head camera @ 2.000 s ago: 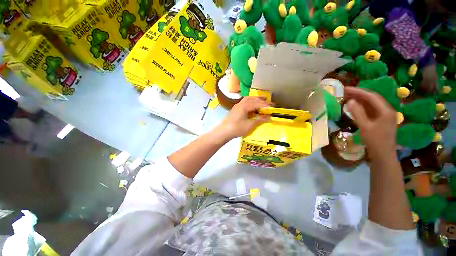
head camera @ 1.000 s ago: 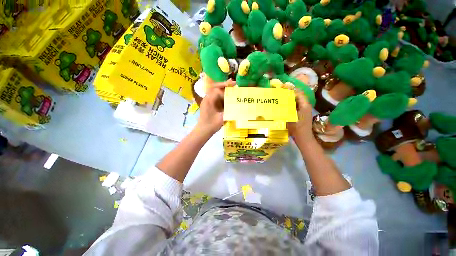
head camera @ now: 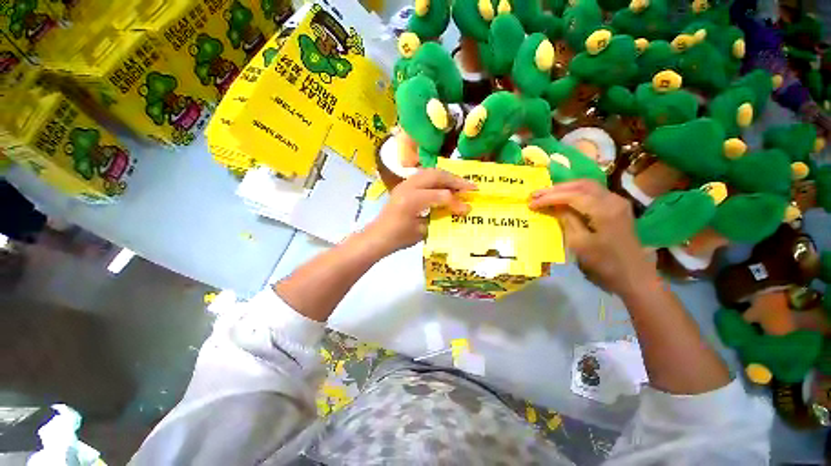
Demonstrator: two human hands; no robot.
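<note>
A yellow gable box (head camera: 487,273) stands upright on the table in front of me. Its top panels, printed "SUPER PLANTS", are folded over toward me, and a slot shows below them. My left hand (head camera: 424,207) grips the top panels at their left side, fingers on the upper surface. My right hand (head camera: 597,227) grips the right side of the panels, with thumb and fingers at the edge. The inside of the box is hidden.
Flat box blanks (head camera: 282,123) lie in a pile at left, with finished boxes (head camera: 169,96) in rows beyond. Plush plant toys (head camera: 688,150) are massed at far side and right. A printed white card (head camera: 601,369) and paper scraps (head camera: 465,355) lie near me.
The white flap standing open earlier is folded out of sight. The yellow top panels have come down toward me, and both hands now hold them from the two sides.
</note>
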